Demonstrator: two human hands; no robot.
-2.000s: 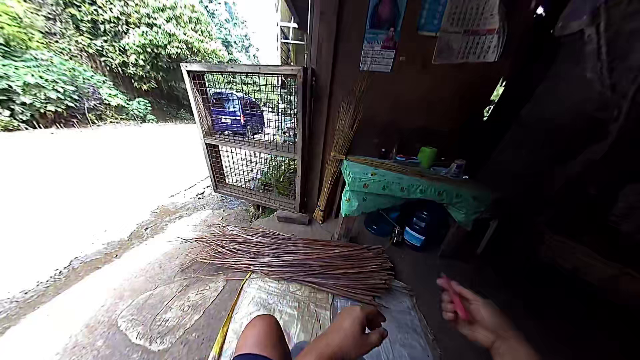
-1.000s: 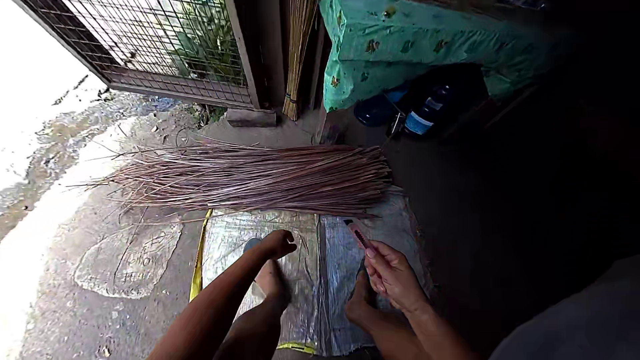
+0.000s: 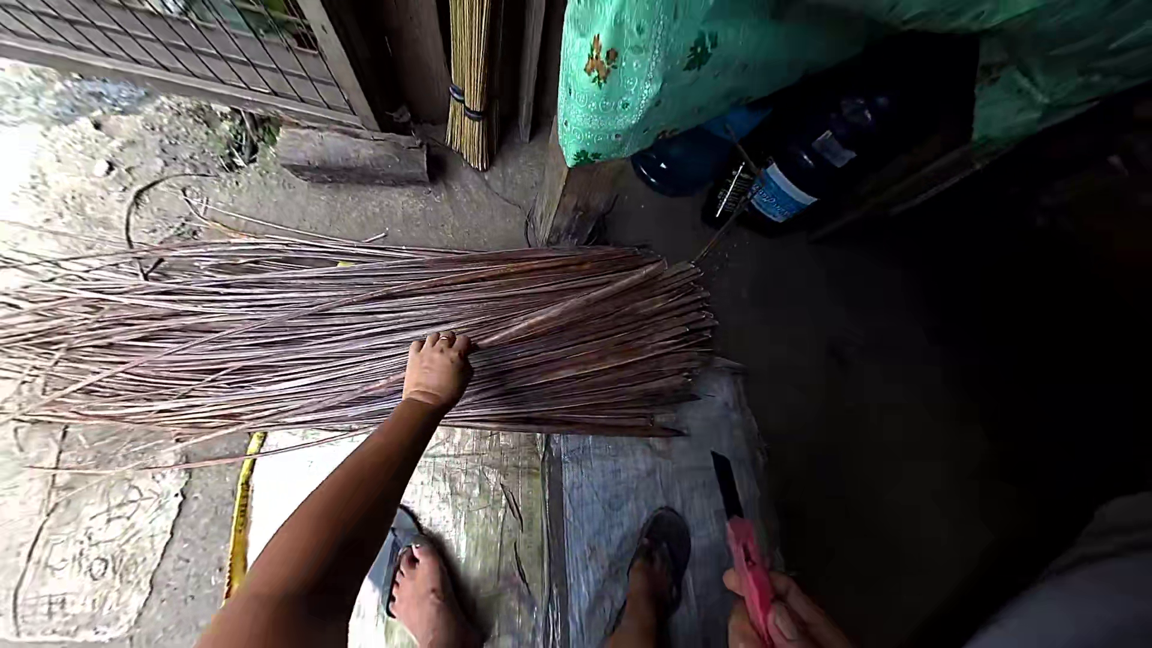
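Note:
Long, thin brownish-purple plant midribs (image 3: 576,310) lie in a wide loose pile across the ground, their thicker ends at the right. My left hand (image 3: 438,369) rests on the pile with fingers curled around one of the midribs near the middle. At the lower right, my right hand (image 3: 778,612) grips a pink utility knife (image 3: 751,567), its dark blade extended and pointing up toward the pile without touching it. The right hand is partly cut off by the lower edge of the view.
Beneath my sandalled feet lies a flattened sheet (image 3: 495,486) with a yellow edge. Beyond the pile are a wood block (image 3: 353,156), a tied upright bundle of sticks (image 3: 470,81), a mesh gate (image 3: 207,54), a table with green cloth (image 3: 630,81) and large blue bottles (image 3: 783,189) below.
My left hand has moved forward from above the sheet onto the pile and closed on a midrib. The knife stays in my right hand. The view has tilted down.

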